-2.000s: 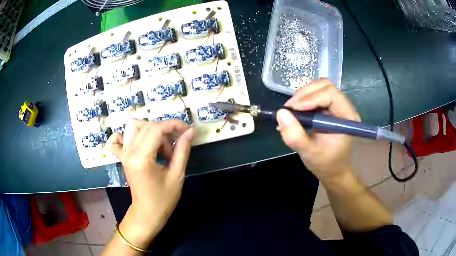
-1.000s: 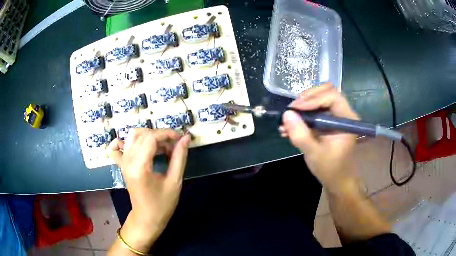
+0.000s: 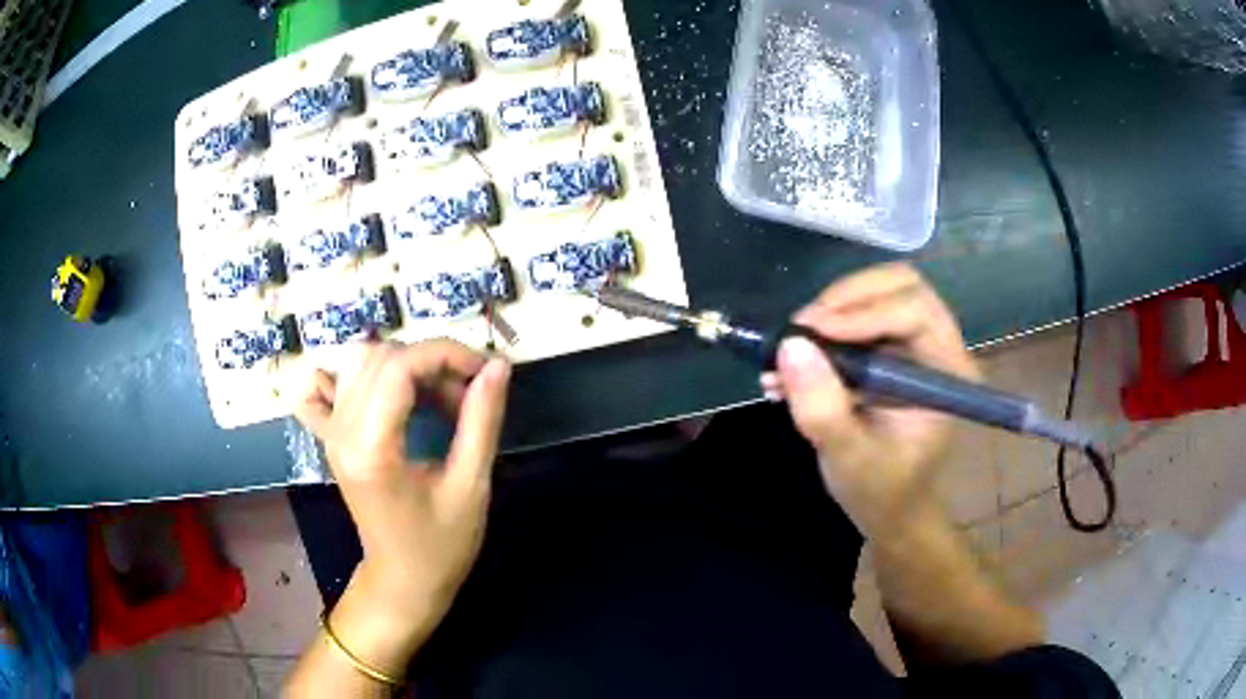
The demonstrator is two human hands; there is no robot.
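Observation:
The cream fixture board [image 3: 554,328] lies on the dark green bench with rows of small blue-white circuit units [image 3: 584,260]. My right hand [image 3: 881,410] grips the soldering iron [image 3: 943,396] by its dark handle. The iron's tip is at the lower edge of the front right unit; I cannot tell if it touches. My left hand [image 3: 410,451] is at the board's front edge, thumb and index tips together near a small slanted metal tab [image 3: 503,325]. No solder wire can be made out between them.
A clear plastic tub [image 3: 902,205] with silvery crumbs stands right of the board, with crumbs scattered beside it. The iron's black cable [image 3: 1070,273] hangs over the bench edge. A yellow and black object [image 3: 78,288] is at left. Red stools [image 3: 161,580] stand below.
The board and tub sit higher in the view. The iron's tip has moved from over the front right unit to its lower edge. My left fingertips no longer overlap the front units as much.

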